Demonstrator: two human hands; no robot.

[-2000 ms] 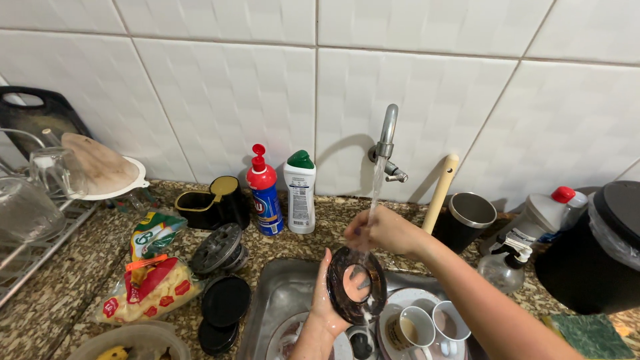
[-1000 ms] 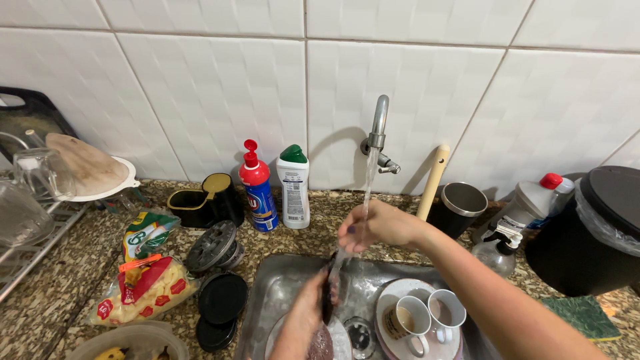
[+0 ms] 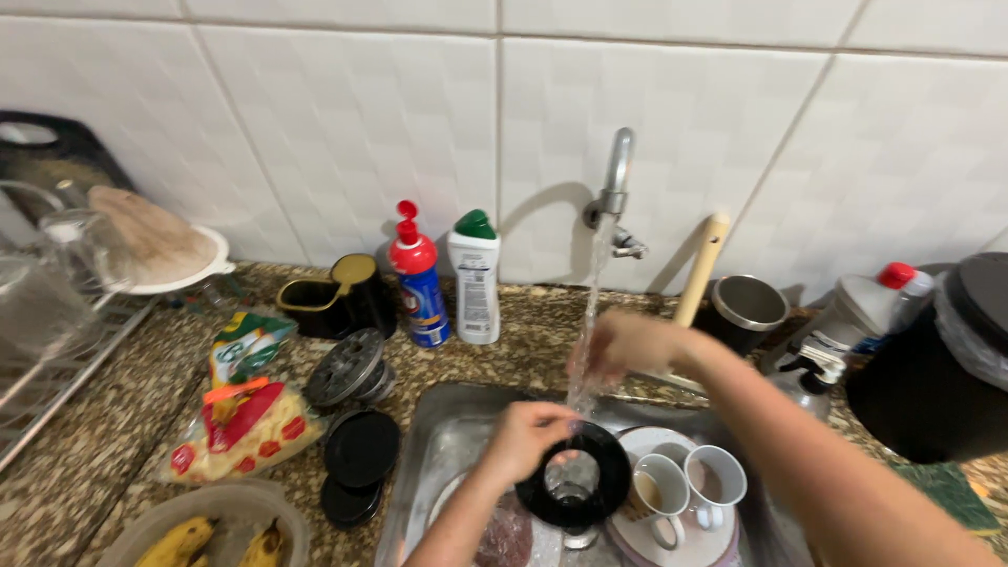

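My left hand [image 3: 526,441] pinches the upper rim of a black ring-shaped lid [image 3: 610,472] with an open centre, over the metal sink [image 3: 445,417]. My right hand [image 3: 622,346] is in the stream of water running from the wall faucet [image 3: 620,173]; it is blurred, and whether it holds anything cannot be told. Beneath the lid the drain shows in part. Two white mugs [image 3: 661,484] stand on a stack of plates [image 3: 713,539] at the sink's right side. Another plate, with something reddish on it, lies under my left forearm.
Behind the sink stand a red-capped blue bottle [image 3: 425,303], a green-capped white bottle [image 3: 475,287] and a wooden handle [image 3: 701,272]. Black lids [image 3: 362,449], a food bag [image 3: 244,433] and a banana container [image 3: 291,516] are left. A black bin [image 3: 929,378] and soap dispenser [image 3: 799,390] are right.
The black lid, seen edge-on a second ago, now faces the camera with its hole showing. My left hand has moved up to the lid's top edge. My right hand remains at the running water.
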